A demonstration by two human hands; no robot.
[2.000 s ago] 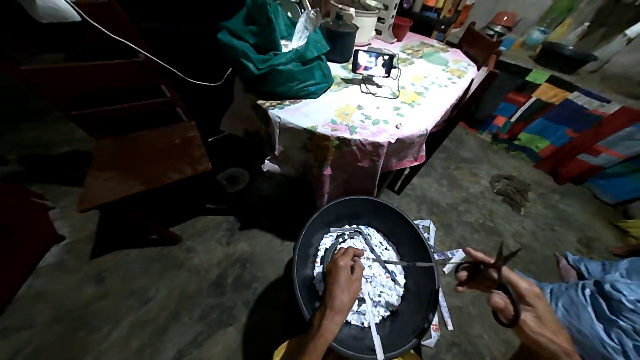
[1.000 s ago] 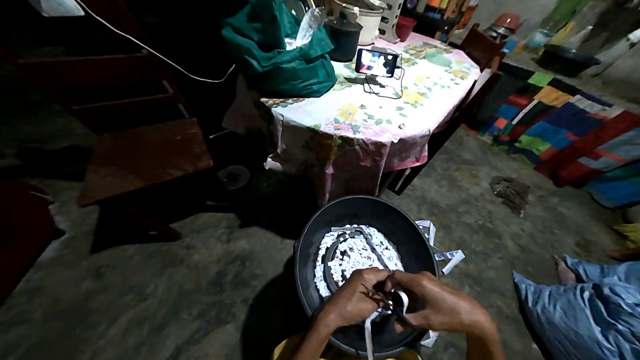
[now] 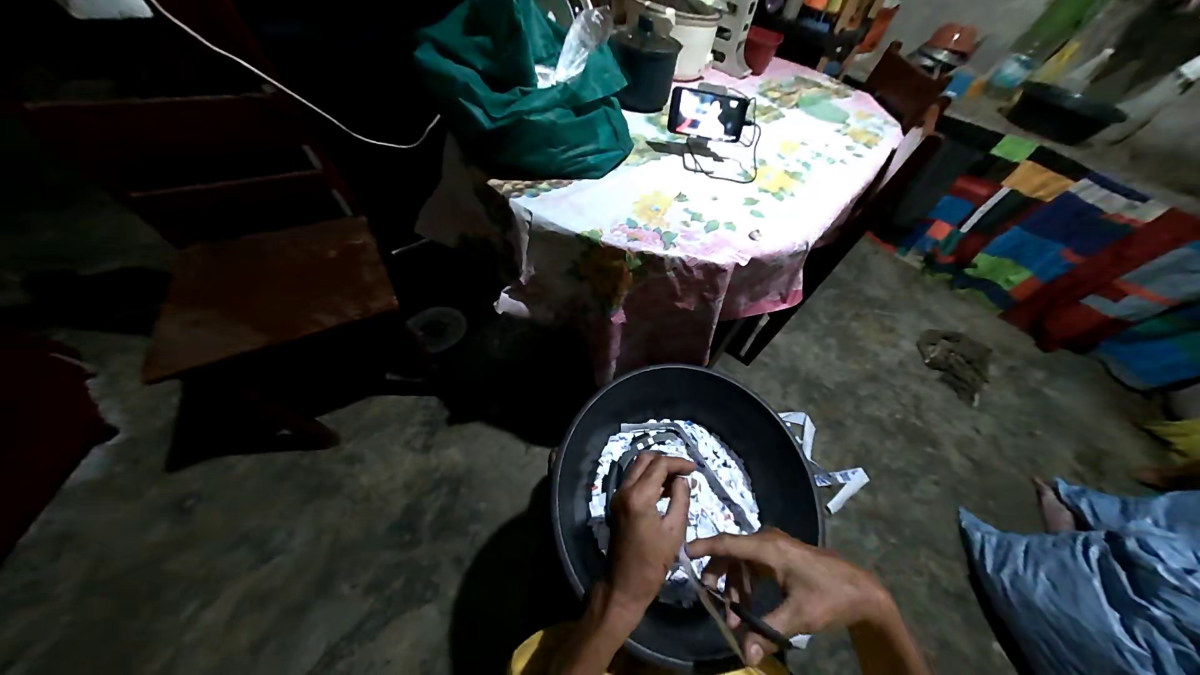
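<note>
A round black basin (image 3: 792, 469) holds many small bits of cut paper (image 3: 722, 459). Over its left part is my left hand (image 3: 650, 525), fingers bent and pinching something small, perhaps the end of a strip. My right hand (image 3: 797, 581) is close beside it over the near rim, with the dark-handled scissors (image 3: 761, 626) in its fingers. A narrow strip (image 3: 708, 600) runs down between the hands. A long dark strip lies across the paper bits. White paper strips (image 3: 848, 483) stick out past the basin's right side.
Ahead stands a table with a flowered cloth (image 3: 750, 225), bearing a phone on a stand (image 3: 708, 114) and a green bag (image 3: 534, 103). A wooden chair (image 3: 272, 291) is at left. A rag (image 3: 956, 361) and a blue-grey cloth-covered form (image 3: 1097, 581) lie at right.
Two seconds ago my right hand held the scissors open at the basin's right; it has moved left and nearer. My left hand, beside the right one second ago, is now farther forward and left.
</note>
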